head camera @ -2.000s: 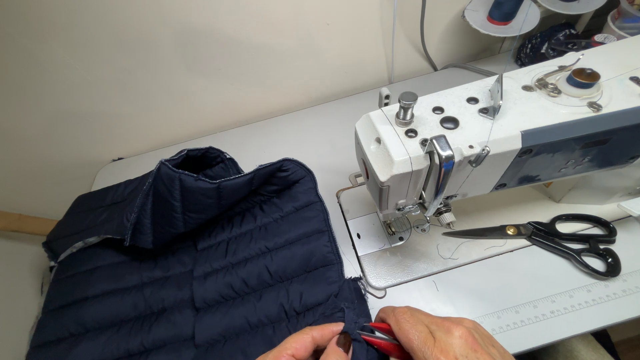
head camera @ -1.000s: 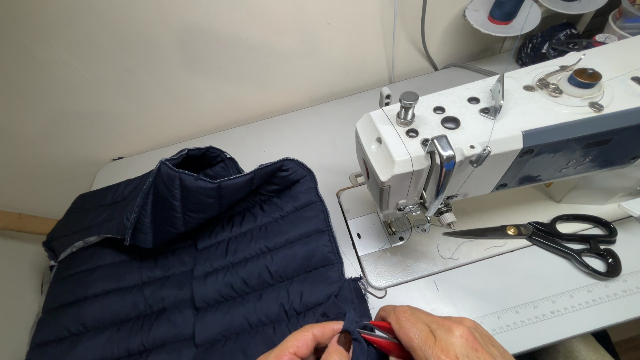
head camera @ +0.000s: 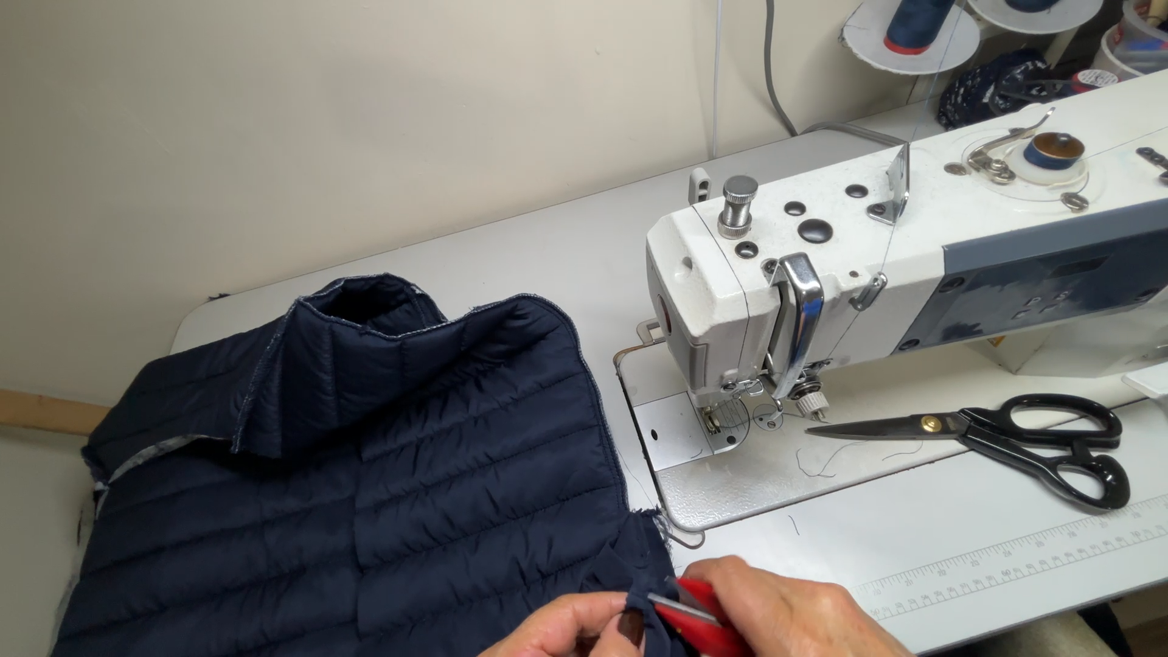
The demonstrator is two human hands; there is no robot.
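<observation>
A quilted navy garment piece [head camera: 456, 456] spreads over the left of the sewing table, its upper part folded over with pale frayed edges. Near the bottom of the view, my left hand [head camera: 575, 628] pinches the navy fabric at the piece's right corner. My right hand [head camera: 785, 602] grips a small red-handled cutting tool [head camera: 698, 616], whose metal blade lies against the fabric beside my left fingertips. The exact kind of tool is hidden by the hand. The lower parts of both hands are cut off by the frame.
A white industrial sewing machine [head camera: 821, 246] stands right of the fabric. Black-handled tailor's shears [head camera: 985, 433] lie on its bed, near loose threads. A printed ruler scale [head camera: 1013, 557] runs along the table's front edge. Thread cones [head camera: 917, 27] stand at the upper right, and a wall rises behind.
</observation>
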